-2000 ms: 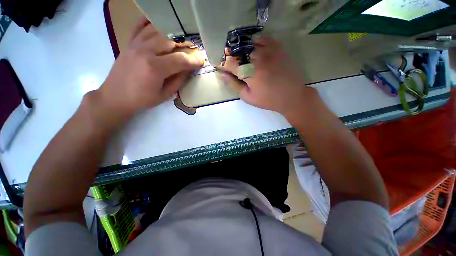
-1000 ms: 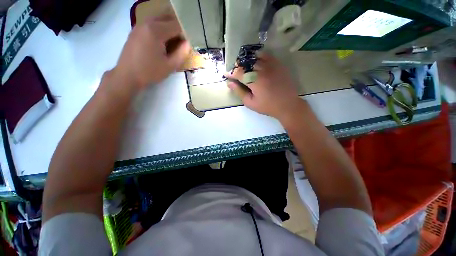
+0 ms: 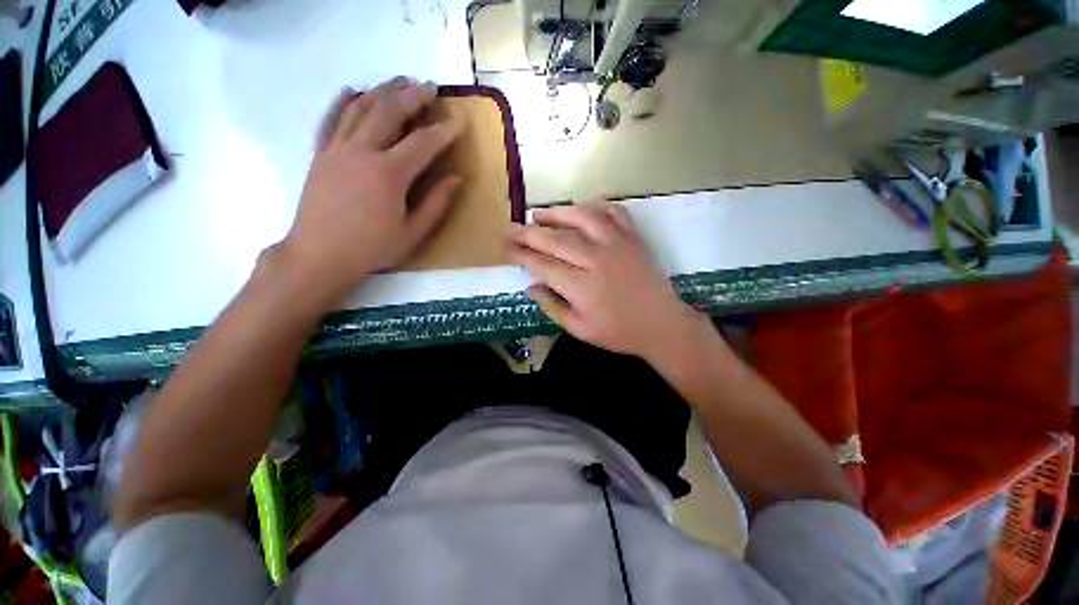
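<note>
The tan template (image 3: 479, 177) lies flat on the white table, left of and in front of the needle area. The maroon pocket piece (image 3: 516, 154) shows under it as a dark border along the top and right side. My left hand (image 3: 373, 177) lies on the template's left part, fingers spread, pressing it flat. My right hand (image 3: 592, 266) touches the lower right edge with its fingertips. Neither hand is visibly closed on the piece. The sewing machine's presser foot and needle (image 3: 568, 53) are behind it, with nothing visible under them.
A maroon piece with a white band (image 3: 101, 154) lies at the left of the table. Yellow-green-handled scissors (image 3: 964, 225) and thin tools lie at the right end. The table's green front edge (image 3: 438, 321) runs before me. Red-orange cloth (image 3: 947, 390) fills an orange crate at lower right.
The template and maroon piece now lie in front of and left of the needle. My left hand has come down onto them. My right hand has moved from the needle toward the table's front edge.
</note>
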